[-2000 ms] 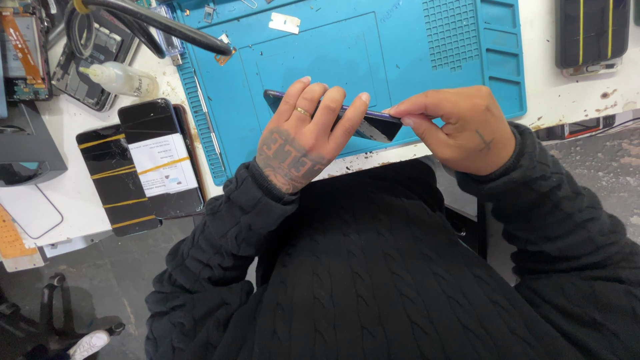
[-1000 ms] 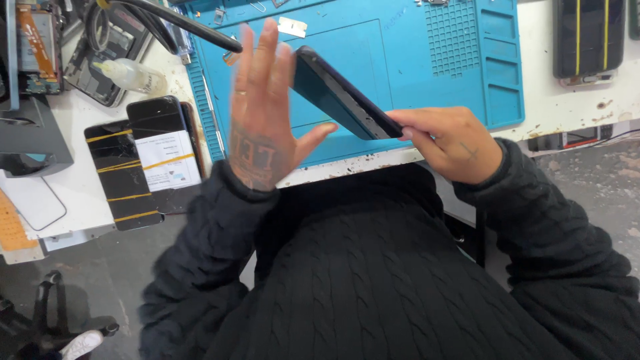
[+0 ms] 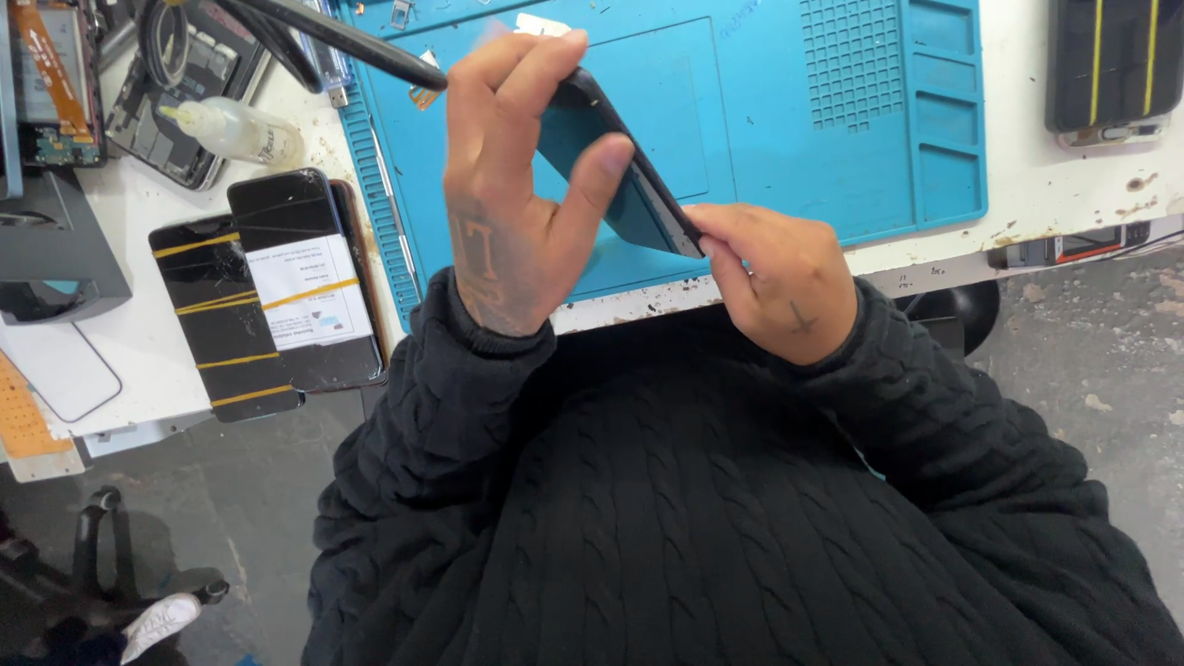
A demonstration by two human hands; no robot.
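A dark smartphone [image 3: 638,176] is held tilted on edge above a blue silicone repair mat [image 3: 768,139]. Its lower right end is pinched between the thumb and fingers of my right hand [image 3: 782,277]. My left hand [image 3: 518,185] is at the phone's upper left end, its thumb over the near face and its fingers around the top; the fingertips behind the phone are partly hidden. A small white piece [image 3: 542,25] lies on the mat just behind my left fingers.
Left of the mat are banded phones [image 3: 208,314] with a paper slip, a plastic dropper bottle [image 3: 245,132] and an opened phone [image 3: 180,102]. A black hose [image 3: 370,55] crosses the upper left. More banded phones [image 3: 1115,65] lie at the far right.
One second ago my left hand was raised beside the phone with its fingers spread; now it is around the phone's upper end. My right hand has kept its pinch on the other end.
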